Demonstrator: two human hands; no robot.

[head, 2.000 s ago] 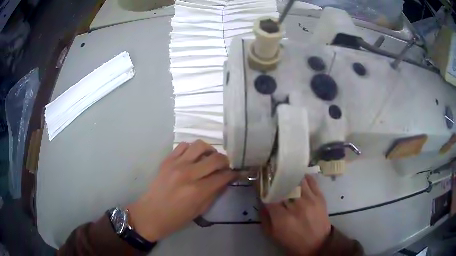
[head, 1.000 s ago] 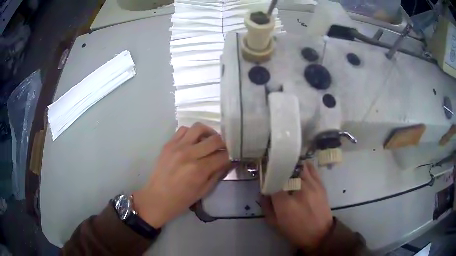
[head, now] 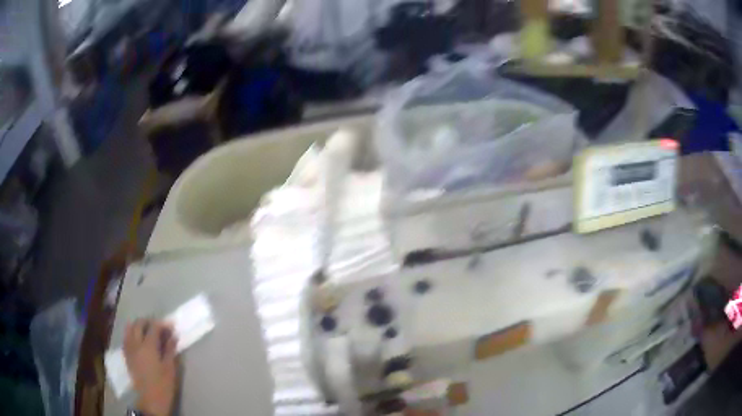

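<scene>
The picture is blurred. My left hand [head: 150, 366] is at the lower left, its bent fingers over the small white fabric strip stack [head: 192, 320] on the table; whether they grip it is unclear. A chain of pleated white pieces [head: 275, 305] runs back from the left side of the off-white sewing machine head [head: 439, 305]. Blurred skin-toned and white patches show below the head at the bottom edge; I cannot tell whether my right hand is there. The needle area is hidden or cut off.
The pale table [head: 224, 284] has a beige rounded recess [head: 216, 188] behind. A crumpled clear plastic bag [head: 480, 134] lies behind the machine. A cream control panel [head: 626, 187] stands at the back right. Another clear plastic piece [head: 58, 349] hangs beyond the left edge.
The view has swung up and to the right, showing more background. My left hand has left the machine head's left side and is on the separate strip stack. My right hand is no longer clearly seen.
</scene>
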